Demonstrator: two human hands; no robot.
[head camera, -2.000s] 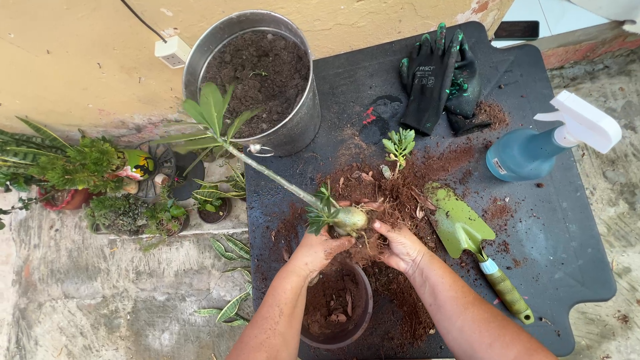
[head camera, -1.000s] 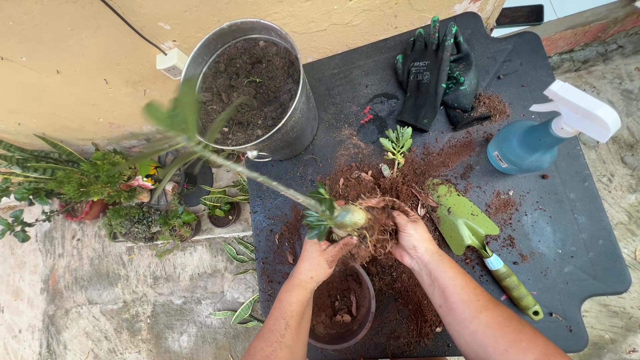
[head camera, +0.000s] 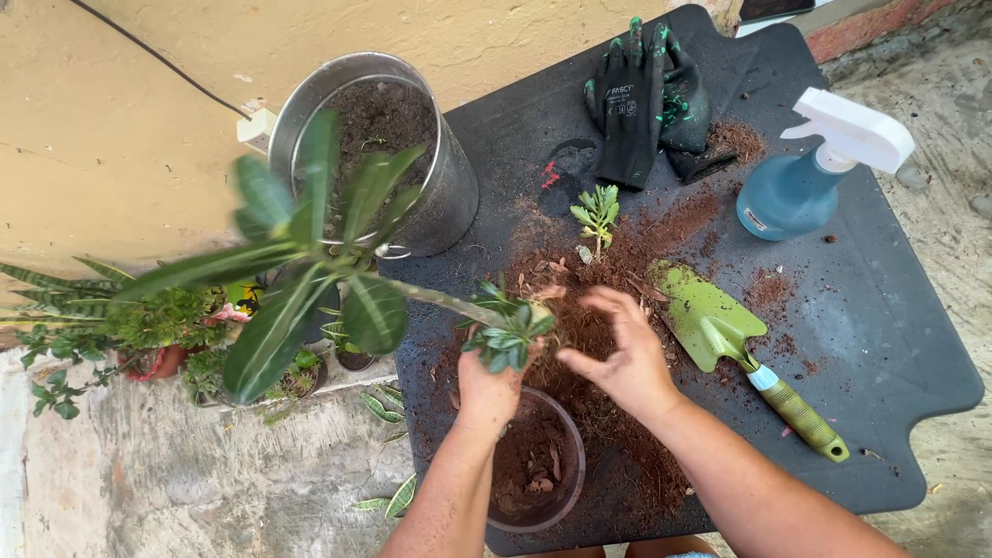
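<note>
My left hand (head camera: 492, 380) grips the swollen base of an uprooted desert rose-like plant (head camera: 442, 301), whose long stem leans left toward the metal bucket, its broad leaves blurred. Small leaf clusters near the base hide part of the grip. Just right of the roots, my right hand (head camera: 620, 353) is apart from the plant, fingers spread and holding nothing. Below my hands, a clear plastic pot (head camera: 575, 480) holds brown soil and bark bits. Reddish soil (head camera: 651, 457) lies loose on the dark table around it. A small green cutting (head camera: 597, 213) stands behind the hands.
A metal bucket (head camera: 453, 186) of soil stands at the table's back left. Black gloves (head camera: 624, 116) lie at the back, beside a blue spray bottle (head camera: 790, 194). A green hand trowel (head camera: 709, 318) rests to the right on the dark table (head camera: 883, 325). Potted plants (head camera: 163, 318) stand at far left.
My right hand has come off the root ball and opened. The plant has tipped, its leafy crown now showing large and broad in front of the bucket.
</note>
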